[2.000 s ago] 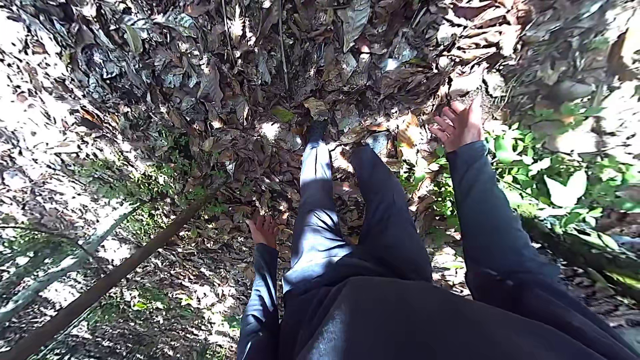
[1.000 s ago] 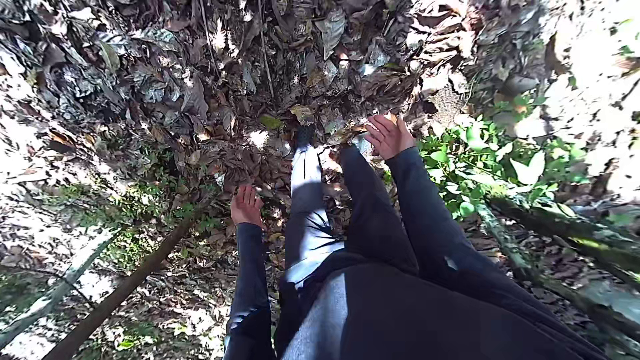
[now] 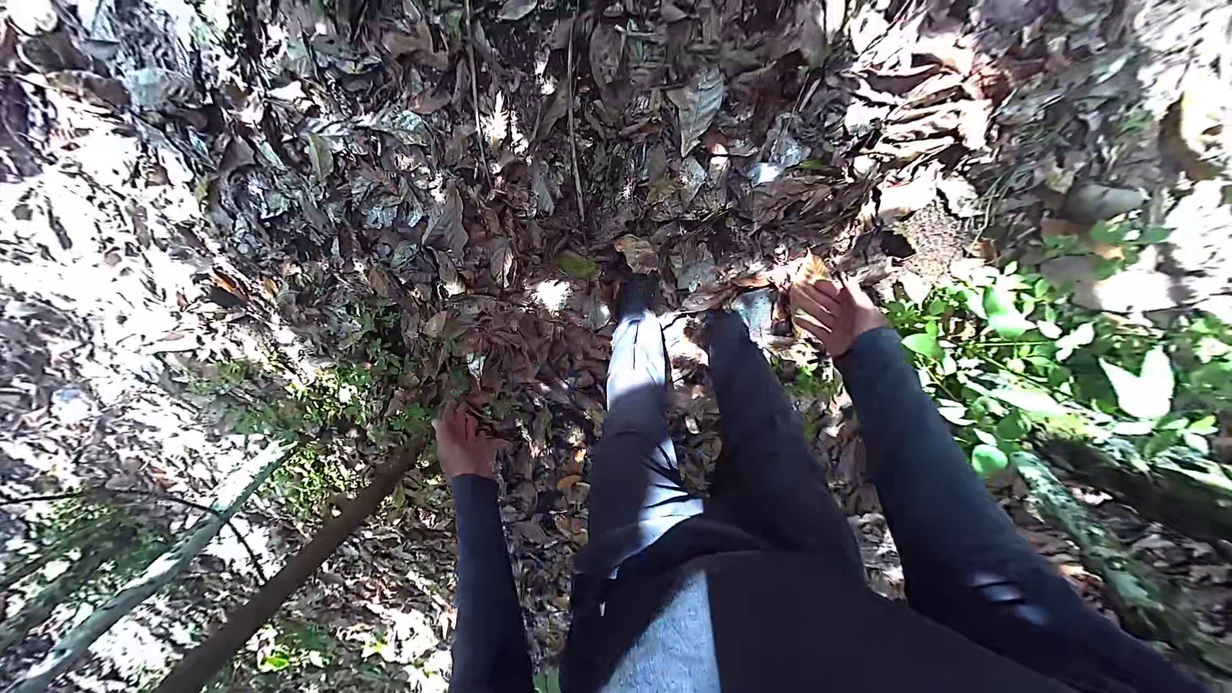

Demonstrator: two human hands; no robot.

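Observation:
My left hand hangs at the left of my legs, over the leaf litter and beside the upper end of a brown tree trunk; its fingers are partly hidden and nothing shows in it. To the right of my legs, my right hand has its fingers apart, with a yellowish dry leaf behind or at its fingertips; whether they touch cannot be told. Both arms wear dark long sleeves. My dark trousers run down to a dark shoe among the leaves.
Brown leaf litter covers the ground. Leafy green plants grow at the right, above a mossy log or root. A pale thin trunk slants at the lower left, near low green plants. Thin stems stand at the top.
Compared with one second ago, my right hand is a little farther from my legs. My left hand, beside my legs, shows its fingers less plainly.

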